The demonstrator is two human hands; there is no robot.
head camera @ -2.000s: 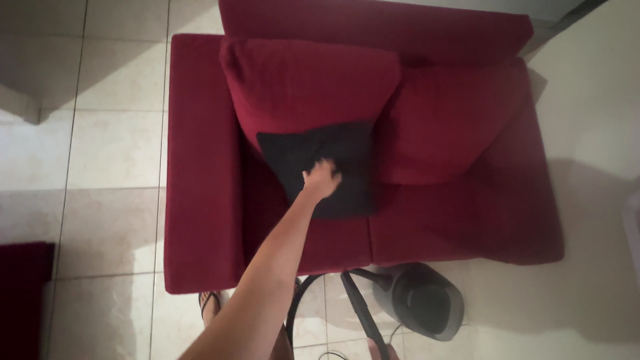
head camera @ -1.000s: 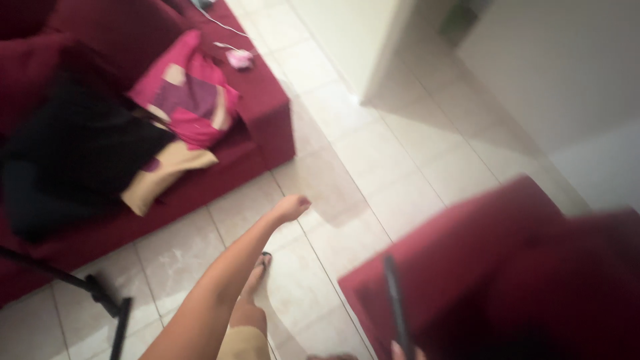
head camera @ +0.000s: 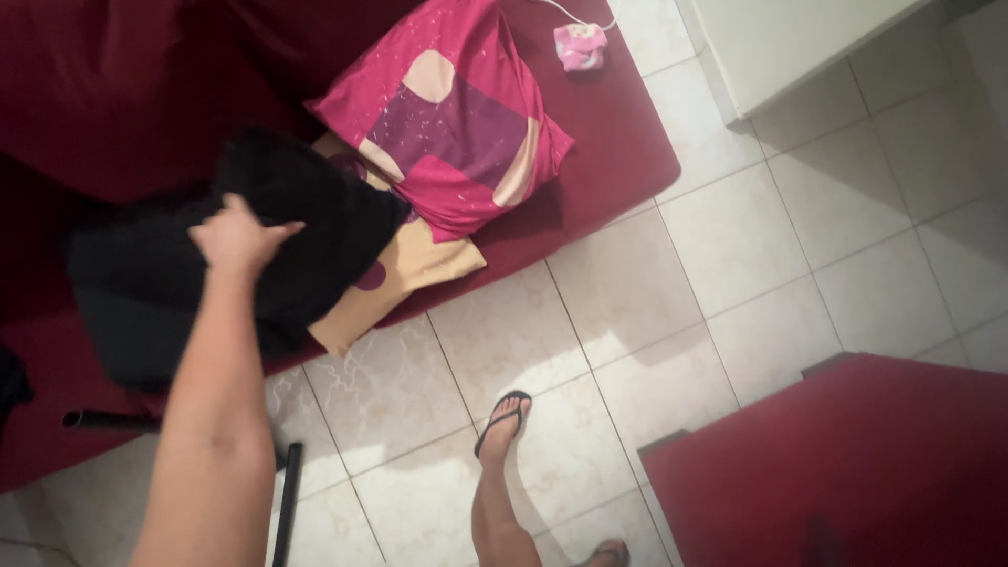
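Note:
My left hand (head camera: pixel 240 240) reaches over a pile of black cloth (head camera: pixel 331 213) on the seat of a red sofa, thumb and fingers apart; whether it touches the cloth cannot be told. A pink, purple and cream patterned cushion (head camera: pixel 465 118) lies to the right of the cloth. A yellow fabric piece with purple spots (head camera: pixel 425 260) sticks out from beneath the black cloth and hangs at the seat edge. My right hand is out of view.
A small pink item (head camera: pixel 580 46) with a white cord is on the sofa arm (head camera: pixel 622 126). Black tubes (head camera: pixel 287 504) stand below the sofa. Another red sofa (head camera: pixel 850 465) is at lower right, a pale wall or cabinet (head camera: pixel 795 47) at upper right. My foot in a flip-flop (head camera: pixel 504 421) is on tiles.
The view has swung from one red sofa to another. My left hand was on a dark cushion, then above the floor, and is now over the black cloth. My right hand has left view.

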